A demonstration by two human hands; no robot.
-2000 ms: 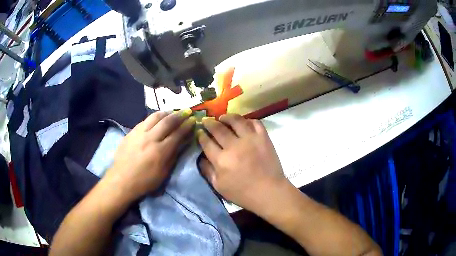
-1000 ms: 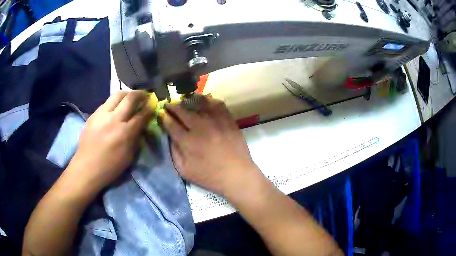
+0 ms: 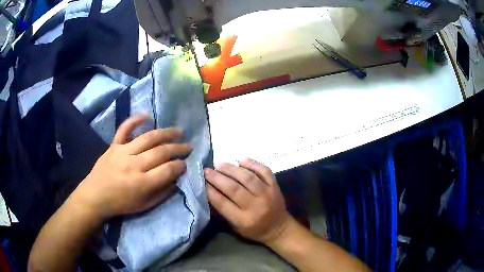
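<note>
The pale grey-blue cloth [image 3: 183,114] of the garment runs from under the needle area down to the table's front edge. The dark garment body [image 3: 79,53] lies heaped to its left. My left hand [image 3: 140,170] rests on the pale cloth with its fingers spread. My right hand [image 3: 247,199] is at the cloth's right edge by the table's front edge, its fingertips against the cloth; whether it pinches the edge is hard to tell. The presser foot area [image 3: 186,53] is lit yellow-green above the cloth's far end.
The sewing machine arm [image 3: 297,10] crosses the top. Orange tape [image 3: 220,66] and a red strip [image 3: 255,88] lie right of the needle. Thread snips [image 3: 342,59] lie farther right. Red and green small items stand under the arm's right end. A blue crate [image 3: 392,212] is below right.
Both hands have moved from the needle down toward the table's front edge. The pale cloth now lies stretched out from the needle, and the orange tape is uncovered. The view has shifted.
</note>
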